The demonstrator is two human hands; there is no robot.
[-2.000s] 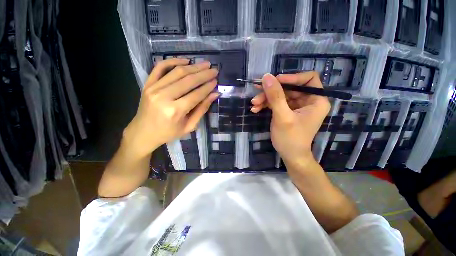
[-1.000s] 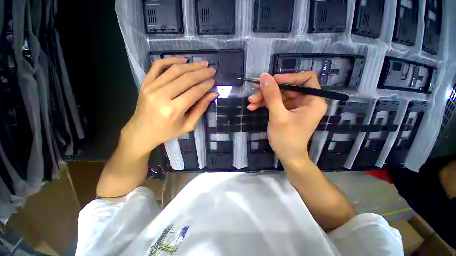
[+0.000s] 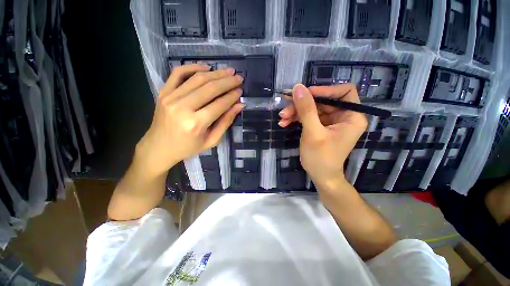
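Observation:
My left hand lies over the left part of a sideways black phone housing in the tray's middle row; its fingertips rest on the housing and near the adhesive strip. My right hand holds dark tweezers like a pen, tip pointing left over the housing's right part. Whether the tip touches it or holds a piece I cannot tell. A shiny dark adhesive strip with a grid of small squares lies below the housing, across the lower row. My left hand hides the housing's left part.
The whitish blister tray holds rows of black housings above, beside and below. Stacked filled trays stand at far left. An open cardboard box is at lower left. A person's dark sleeve and a red stool edge show at lower right.
Both hands stay nearly in place. The bright white reflection by the strip's upper edge, near my left fingertips, has faded, and a small bright spot shows near the tweezer tip.

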